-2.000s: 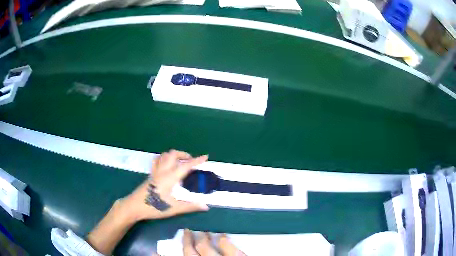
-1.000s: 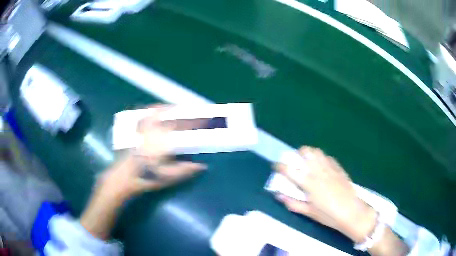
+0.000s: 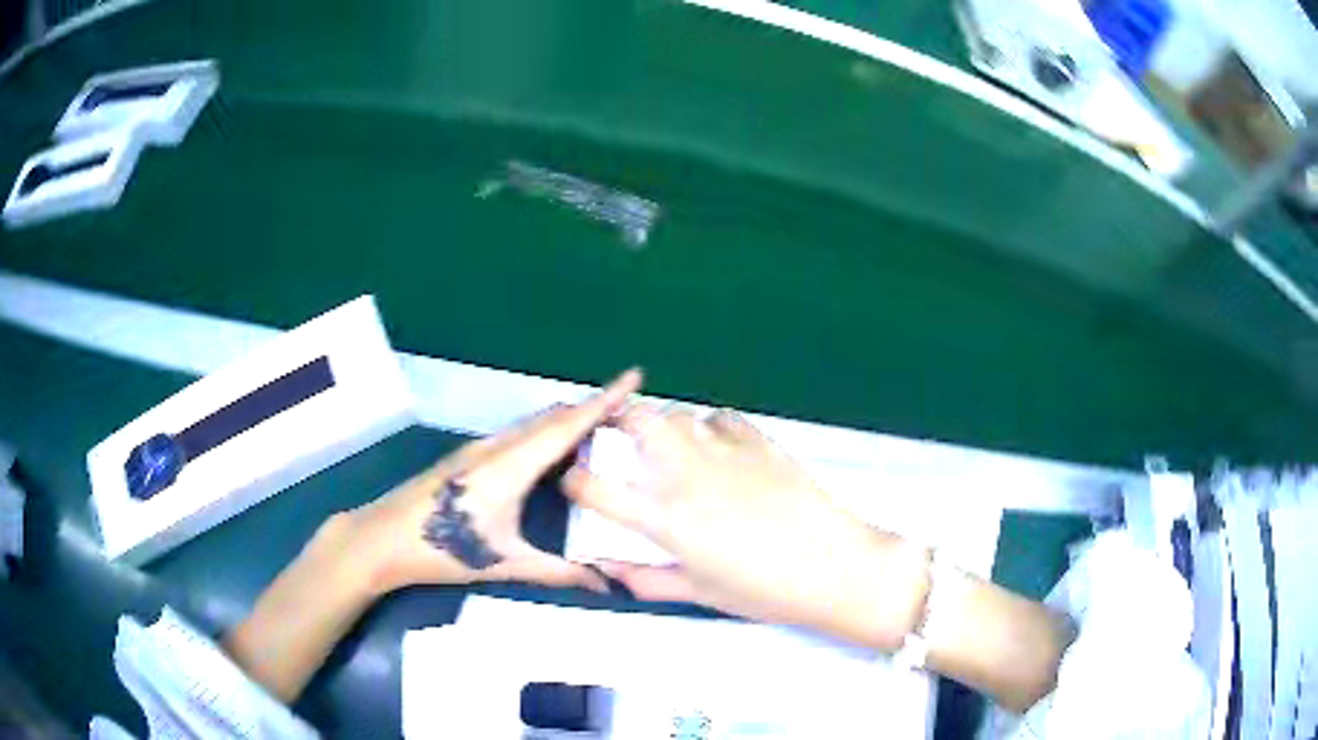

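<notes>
A long white watch box [image 3: 940, 499] lies across the pale rail, mostly under my right hand. My right hand [image 3: 752, 506] is curled over its left part with a small white block [image 3: 619, 460] at the fingers. My left hand [image 3: 477, 513] reaches around the box's left end, thumb and fingers spread; whether it grips is unclear. Another watch box [image 3: 253, 427] lies tilted at the left, its dark watch and strap showing. A flat white outer sleeve [image 3: 651, 680] with a dark watch picture lies nearest me, cut off by the bottom edge.
Two short white boxes [image 3: 138, 99] lie at the far left of the green belt [image 3: 867, 275]. A clear scrap [image 3: 578, 198] lies mid-belt. White cartons [image 3: 1258, 578] stand at the right. A larger white box [image 3: 1034, 58] and a blue stool [image 3: 1127, 29] show far right.
My left hand has let go of the watch box now at the left and come to my right hand. My right hand remains over its box. The camera view has also turned.
</notes>
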